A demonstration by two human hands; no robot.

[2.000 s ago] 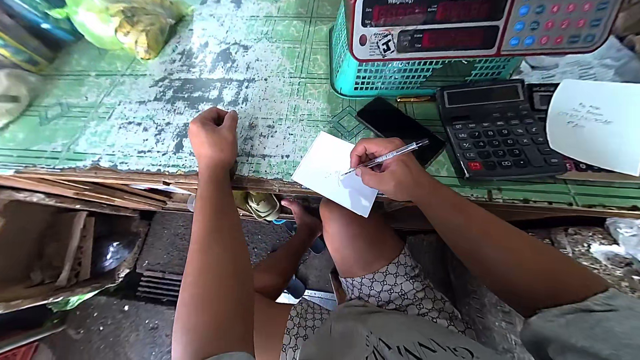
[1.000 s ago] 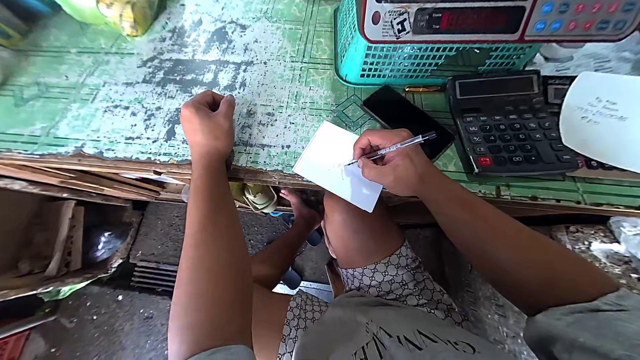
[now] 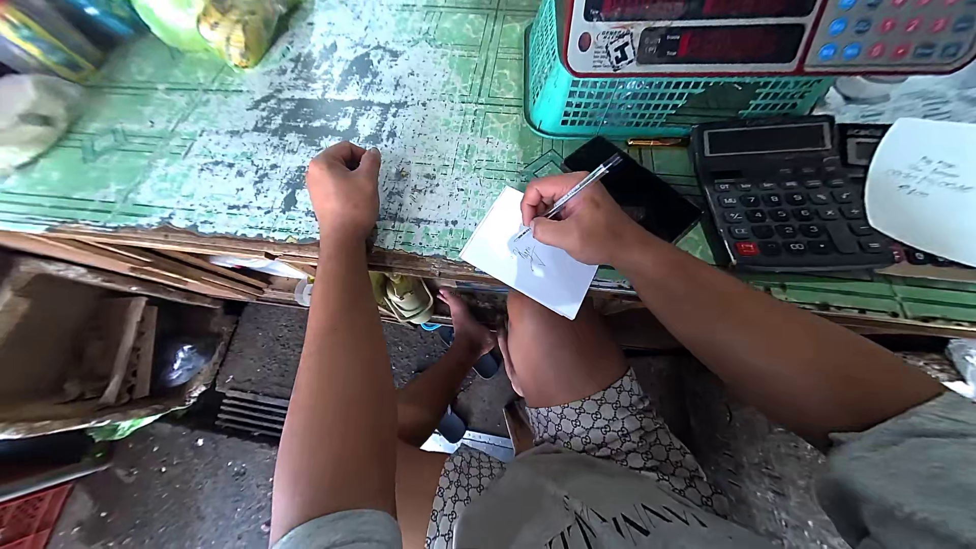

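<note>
My right hand [image 3: 576, 217] grips a clear ballpoint pen [image 3: 573, 191], its tip at a white sheet of paper [image 3: 545, 286] that bears handwriting. The sheet juts past the table's front edge. Under and behind that hand lies a black smartphone [image 3: 671, 210]. My left hand [image 3: 345, 191] rests curled on the worn green tabletop [image 3: 427, 137], left of the paper, with nothing seen in it.
A teal plastic basket [image 3: 633, 110] sits beneath a digital scale [image 3: 694, 57] at the back right. Right of the phone are a black calculator [image 3: 793, 202] and another written sheet [image 3: 926, 194]. Plastic bags [image 3: 221, 30] lie at the back left. A wooden box [image 3: 46, 412] stands below.
Dark handwriting now shows plainly on the paper near the pen tip. My right hand stays at the sheet with the pen, and my left hand remains curled on the tabletop.
</note>
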